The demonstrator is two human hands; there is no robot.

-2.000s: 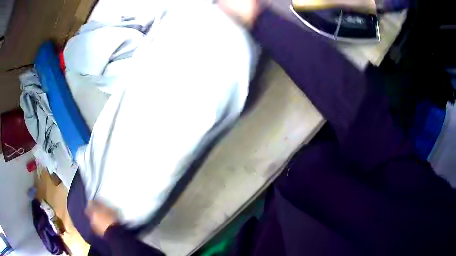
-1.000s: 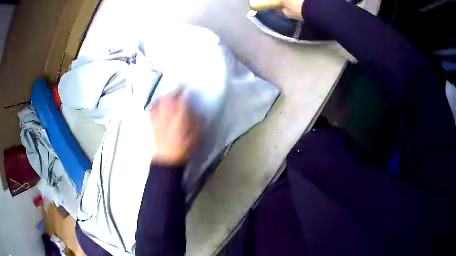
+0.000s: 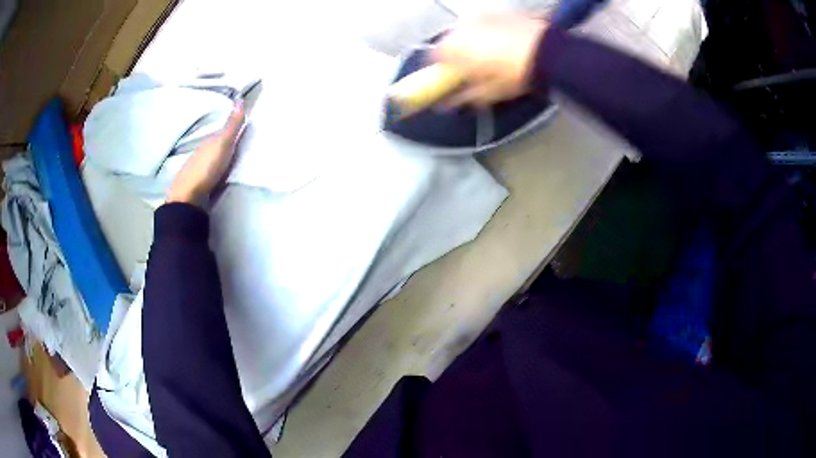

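Note:
A pale blue-white garment (image 3: pixel 304 241) lies spread over the table, draped over a dark form that shows only as a dark edge below it. My right hand (image 3: pixel 488 63) grips the tan handle of the black steam iron (image 3: pixel 438 127). The iron is on the garment's upper right part, its pale edge towards me. My left hand (image 3: pixel 211 161) rests on the garment at the left, beside a bunched fold, its fingers extended. Whether it pinches the cloth cannot be told.
The off-white table cover (image 3: pixel 447 304) shows along the near edge. A blue bar (image 3: pixel 76 219) lies at the far left, with crumpled pale cloth (image 3: pixel 45 259) beyond it. Brown cardboard (image 3: pixel 54 54) stands at the upper left. My dark sleeves cross the view.
My right hand has picked up the iron from the right and moved it left onto the garment. My left hand has moved from the form's lower left end to the garment's left side.

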